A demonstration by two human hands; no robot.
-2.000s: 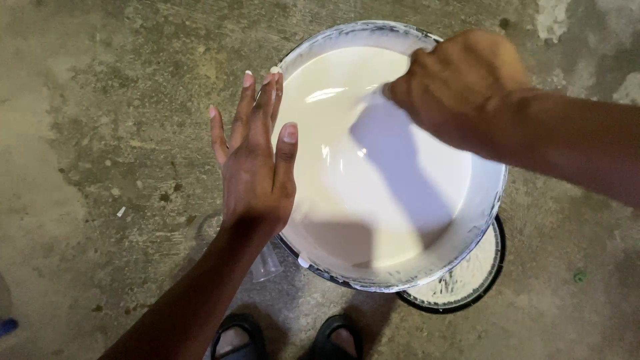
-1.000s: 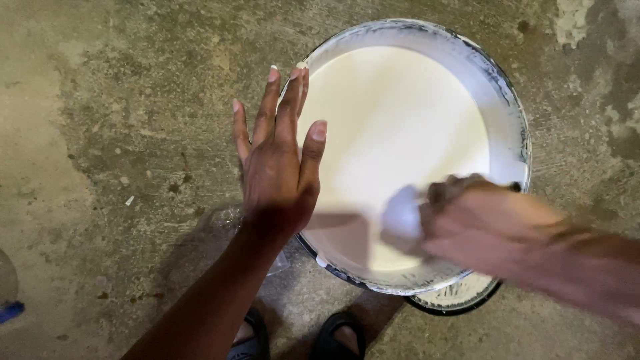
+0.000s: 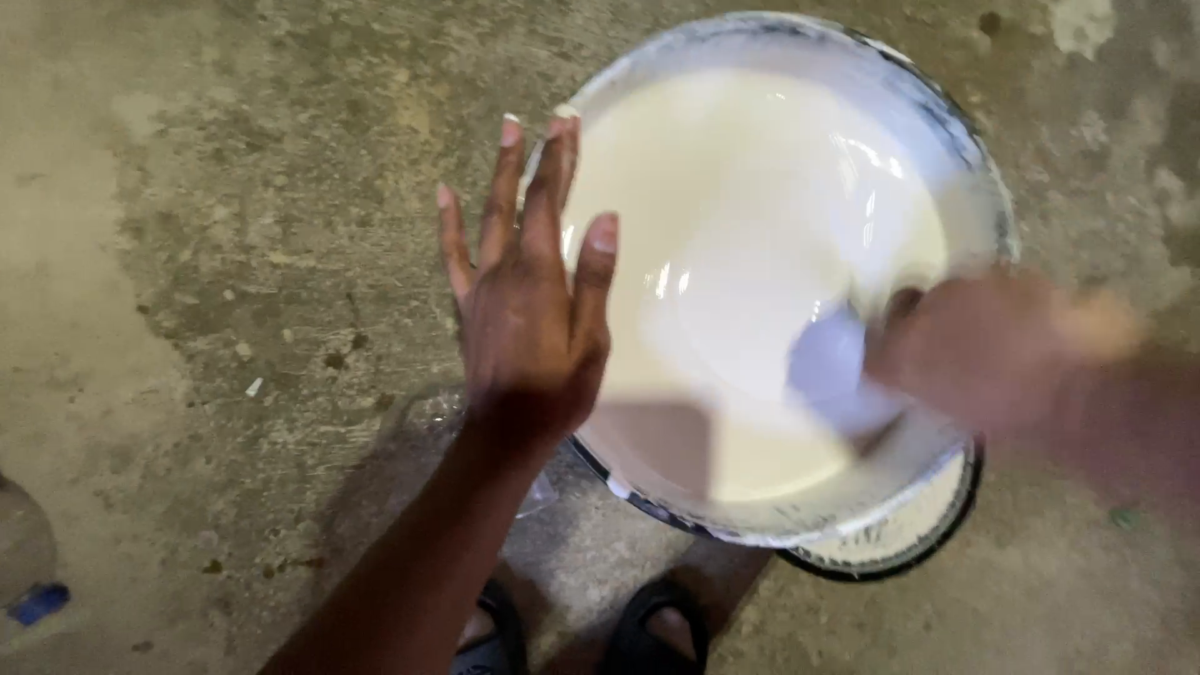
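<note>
A large round bucket (image 3: 975,202) with a smeared rim holds a creamy off-white liquid (image 3: 731,187). At its right side my right hand (image 3: 975,352), blurred by motion, is closed on a pale object (image 3: 830,366) that is at the liquid's surface; blur hides what kind of tool it is. My left hand (image 3: 534,328) lies spread against the left rim, its thumb over the bucket's edge and its fingers apart. White residue shows at its fingertips.
Behind the bucket's lower right edge lies a round lid or second container (image 3: 891,539) with a black rim. My sandalled feet (image 3: 661,628) stand below on the stained concrete floor (image 3: 281,234). A clear plastic item (image 3: 536,497) lies by my left wrist, a blue object (image 3: 37,603) at the far left.
My right hand has moved from the bucket's upper right part down to its right side, still with the pale object. My left hand has stayed at the left rim.
</note>
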